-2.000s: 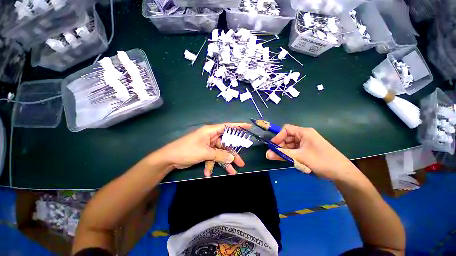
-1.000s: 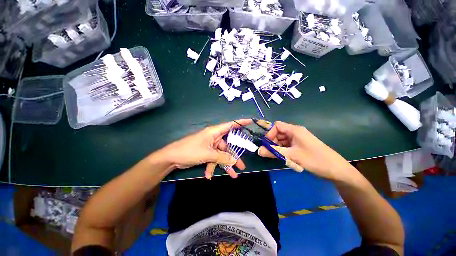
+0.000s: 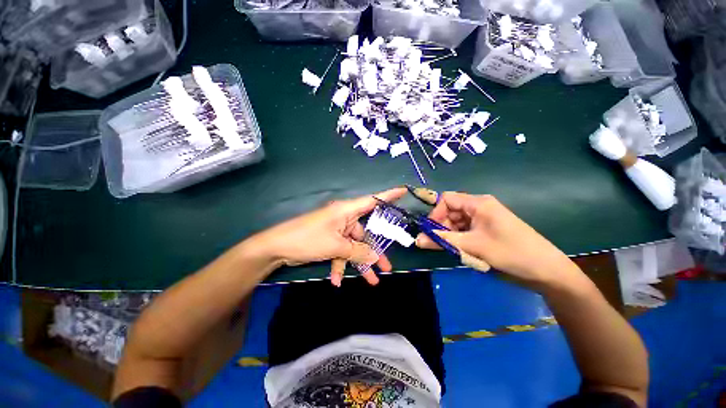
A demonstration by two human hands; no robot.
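Observation:
My left hand [image 3: 338,237] holds a row of white pieces [image 3: 388,229], fanned side by side with their thin stems running down between my fingers. My right hand [image 3: 470,231] holds blue-handled snips [image 3: 436,233]; their dark jaws lie at the upper edge of the row. A tool with a dark tip and tan end [image 3: 424,194] also shows above my right fingers; how it joins the snips is unclear. A loose pile of white pin-mounted pieces [image 3: 402,92] lies on the green bench beyond my hands.
The finished-parts tub [image 3: 119,163] stands left, beside a flat clear lid [image 3: 60,151]. Parts tubs [image 3: 306,24] line the back. At right are a white wrapped bundle [image 3: 653,182], a small open tub [image 3: 677,131] and a white offcut [image 3: 520,139]. A carton [image 3: 215,339] sits below the bench.
The snips have moved slightly left and closer over the row. The row has tilted, its stems now slanting down-left. The whole view has shifted slightly.

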